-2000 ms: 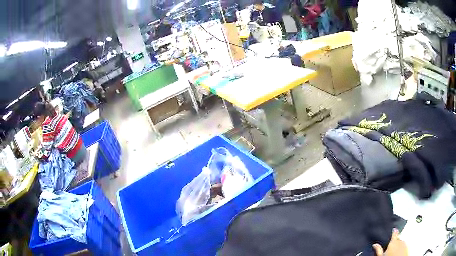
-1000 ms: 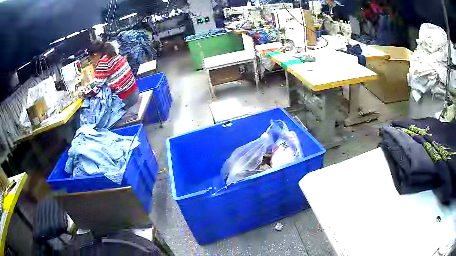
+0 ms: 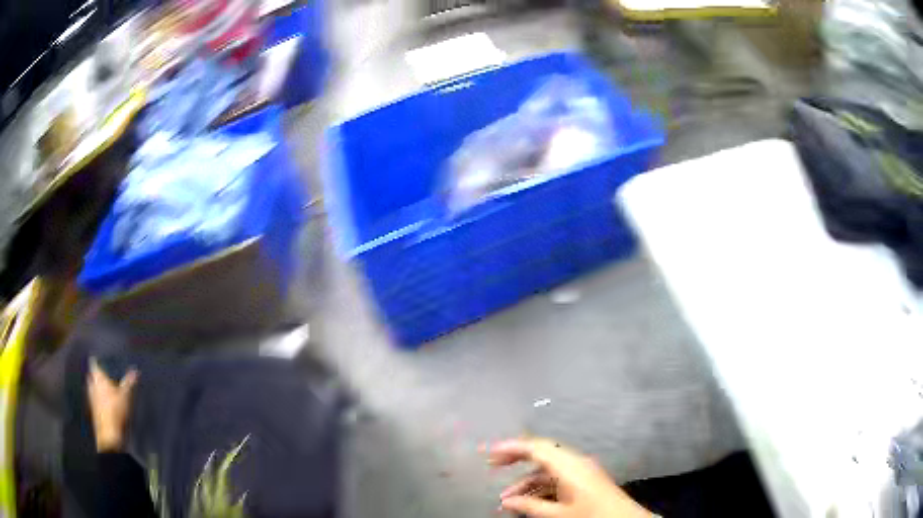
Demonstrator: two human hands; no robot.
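A dark garment (image 3: 253,425) with yellow-green embroidery lies at the lower left, blurred. My left hand (image 3: 109,405) is on the dark cloth at its left side, thumb apart from the fingers; whether it grips the cloth is unclear. My right hand (image 3: 557,481) is over the floor at the bottom, left of the white table, with fingers spread and nothing in it.
A blue crate (image 3: 496,243) with a clear bag inside stands ahead. Another blue crate (image 3: 288,192) with light blue cloth is at left. The white table (image 3: 729,253) is at right, with folded dark garments (image 3: 850,182) at its back.
The view has tilted down. Both hands have come into the picture, and the dark garment now shows at the lower left, where it earlier lay on the white table.
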